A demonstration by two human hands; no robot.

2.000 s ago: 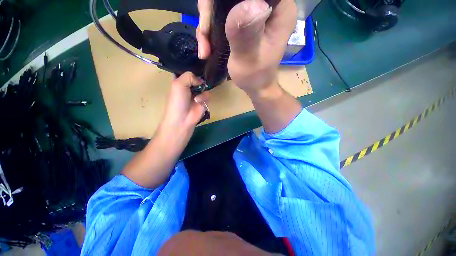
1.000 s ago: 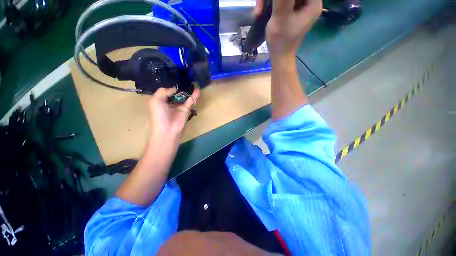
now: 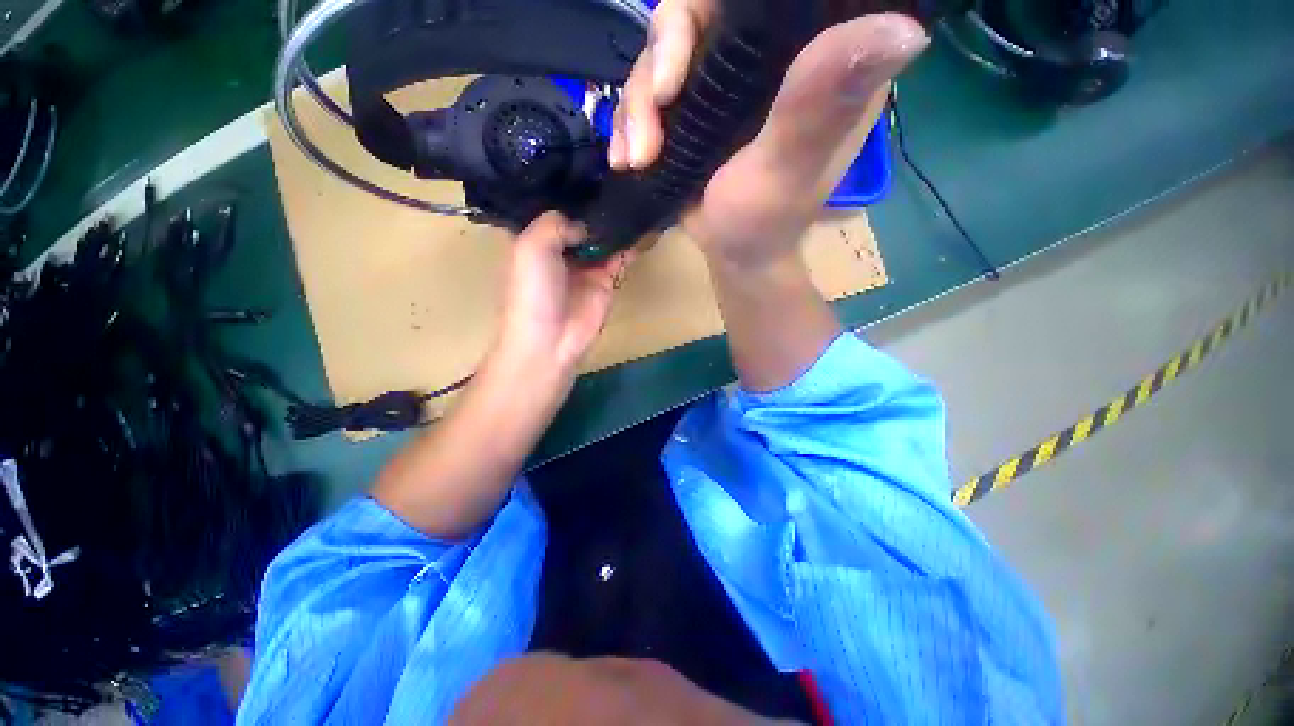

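The headset (image 3: 518, 135) stands on the tan cardboard sheet (image 3: 412, 319), its silvery hoops (image 3: 305, 135) rising at the left. My left hand (image 3: 546, 291) holds the near ear cup, which is mostly hidden under my fingers and the tool; a small green bit shows at the fingertips. My right hand (image 3: 759, 156) grips the thick black electric screwdriver (image 3: 695, 121), slanting down to the cup. Its bit is hidden. A folded black headset cable (image 3: 376, 413) lies at the sheet's lower left edge.
A large black cable bundle (image 3: 128, 454) with white ties (image 3: 29, 546) fills the left. The blue tray (image 3: 869, 168) is partly hidden behind my right hand. Another headset (image 3: 1086, 64) stands at the upper right. A thin black cord lies right of the tray. A blue bin (image 3: 185, 692) is at the lower left.
My right hand has come back from the feeder in the blue tray, bringing the screwdriver down over the near cup. The green board, plain a second ago, is now mostly covered.
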